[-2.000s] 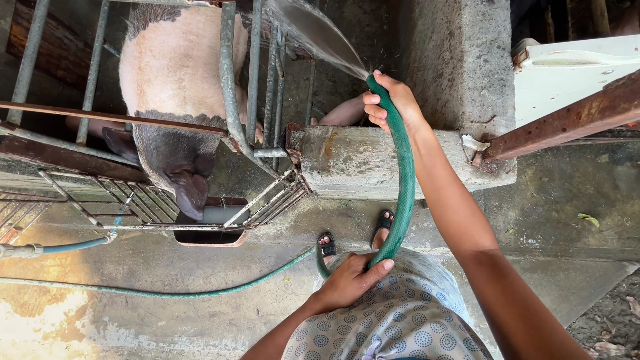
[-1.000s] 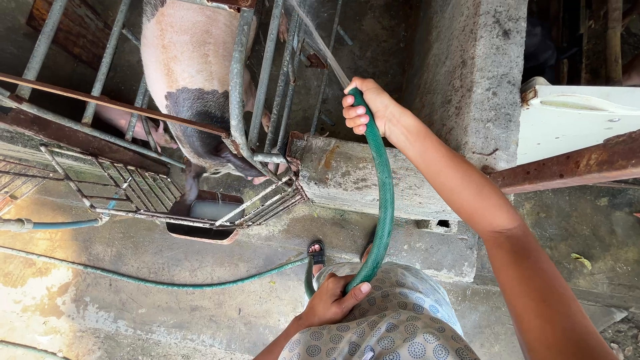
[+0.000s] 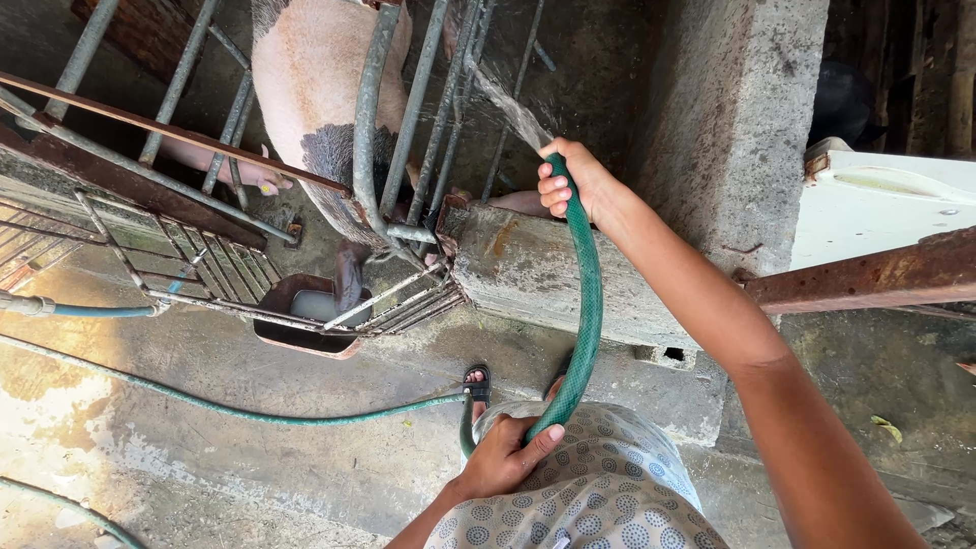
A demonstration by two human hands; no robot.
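A green garden hose (image 3: 585, 305) curves up in front of my body. My right hand (image 3: 572, 179) grips it near its open end, thumb at the mouth, and a spray of water (image 3: 507, 107) shoots up and left into the pen. Lower down, my left hand (image 3: 507, 454) is closed around the hose at my waist. A pink and dark pig (image 3: 320, 84) stands behind the metal bars, its snout over a rusty feed trough (image 3: 305, 343) holding cloudy liquid. A piglet (image 3: 221, 164) is left of it; another pink body shows partly behind the low wall.
The pen has galvanized pipe bars (image 3: 179, 84) and a low concrete wall (image 3: 564, 278) before me. A taller concrete wall (image 3: 732, 114), a white panel (image 3: 884, 206) and a rusty steel beam (image 3: 869, 278) stand at the right. More hose (image 3: 252, 415) crosses the wet floor by my sandalled feet.
The water jet, thin and steep one second ago, now spreads wider and leans further left. The pig's snout remains at the trough. Both hands have kept hold of the hose.
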